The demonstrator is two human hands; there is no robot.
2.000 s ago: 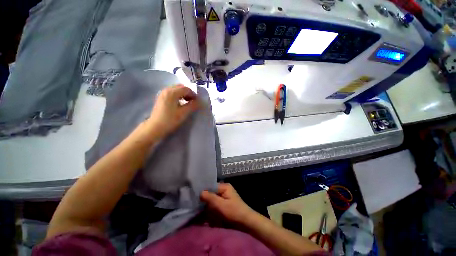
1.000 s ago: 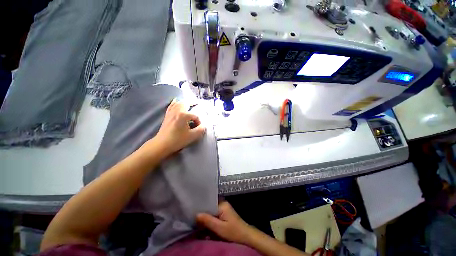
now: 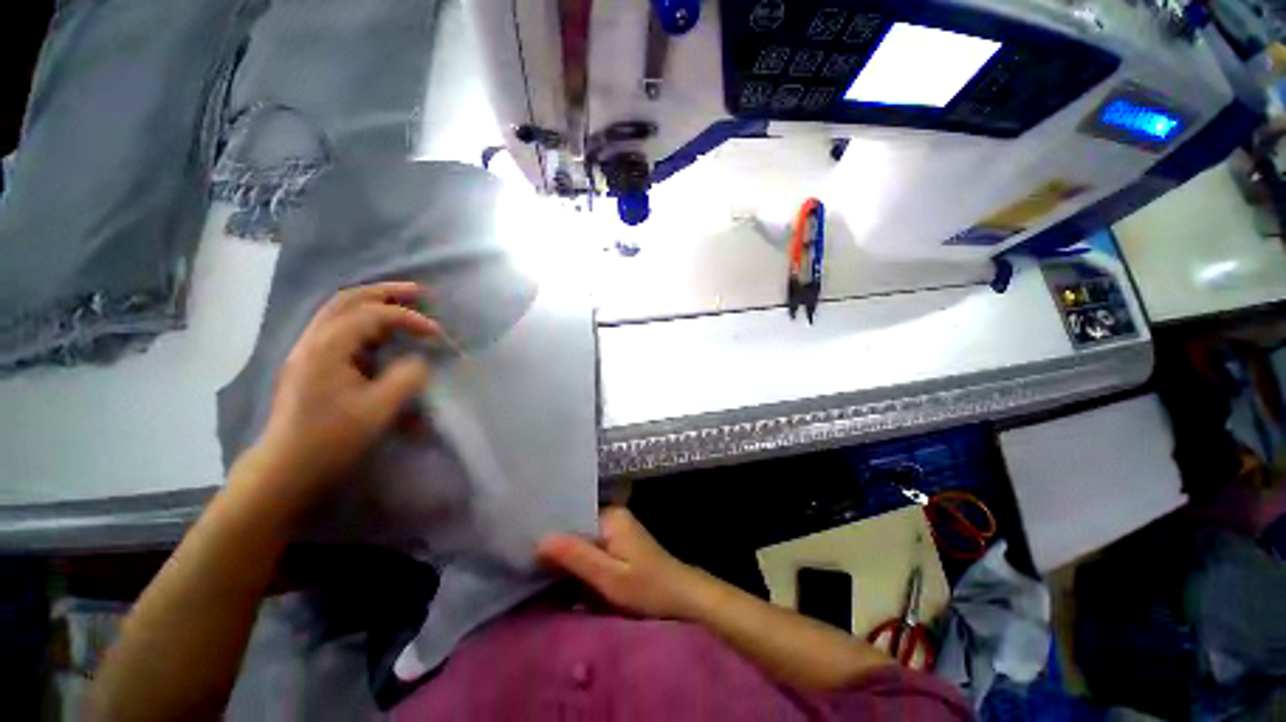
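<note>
A grey fabric panel [image 3: 367,226] lies on the white machine bed, its upper right end at the brightly lit presser foot area [image 3: 571,191]. A paler grey piece [image 3: 543,409] lies over its right part and hangs over the table's front edge. My left hand [image 3: 353,374] is over the middle of the panel, fingers bent and slightly blurred; whether it pinches the cloth is unclear. My right hand [image 3: 614,564] grips the lower right edge of the paler grey piece below the table edge. Glare hides the needle.
The sewing machine [image 3: 903,141] stands behind. Snips [image 3: 805,261] lie on the bed. Stacks of grey panels [image 3: 120,155] lie at far left. Below the table's ruler-like edge [image 3: 846,416] are a phone [image 3: 824,598], red-handled scissors [image 3: 903,642] and orange-handled scissors [image 3: 962,522].
My left hand has moved from near the presser foot down and left across the cloth. A curved edge of the paler piece now shows. My right hand stays at the lower right edge.
</note>
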